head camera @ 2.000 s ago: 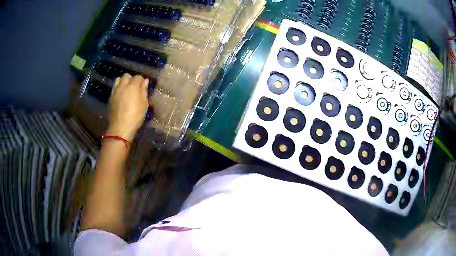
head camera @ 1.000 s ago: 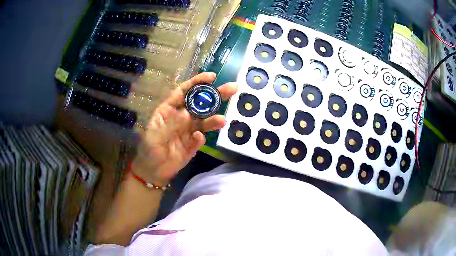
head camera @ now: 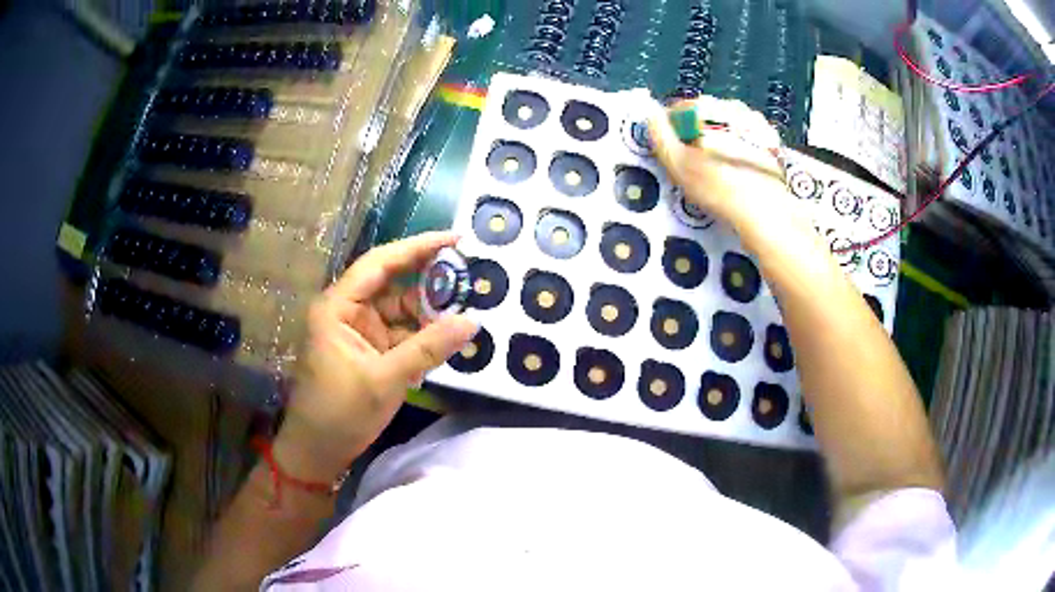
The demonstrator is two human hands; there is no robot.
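Note:
My left hand holds a round speaker driver between thumb and fingers, tilted, with rings showing, at the left edge of the white foam tray. My right hand is over the tray's upper part and holds the green-handled test probe. Its fingertips are at a silver-ringed driver in the third cutout of the top row. The probe's metal tips are hidden. Filled cutouts show to the right of my right forearm. The nearer cutouts are black with tan dots.
A clear blister tray with dark rows of parts lies left on brown board. More dark rows lie behind the foam tray, with a cream paper beside them. Red and black wires cross at right. Stacked trays stand lower left and right.
My right hand has come in over the foam tray with the green probe. The third top-row cutout, dark before, now shows a silver-ringed driver. My left hand has turned its driver. The view has shifted.

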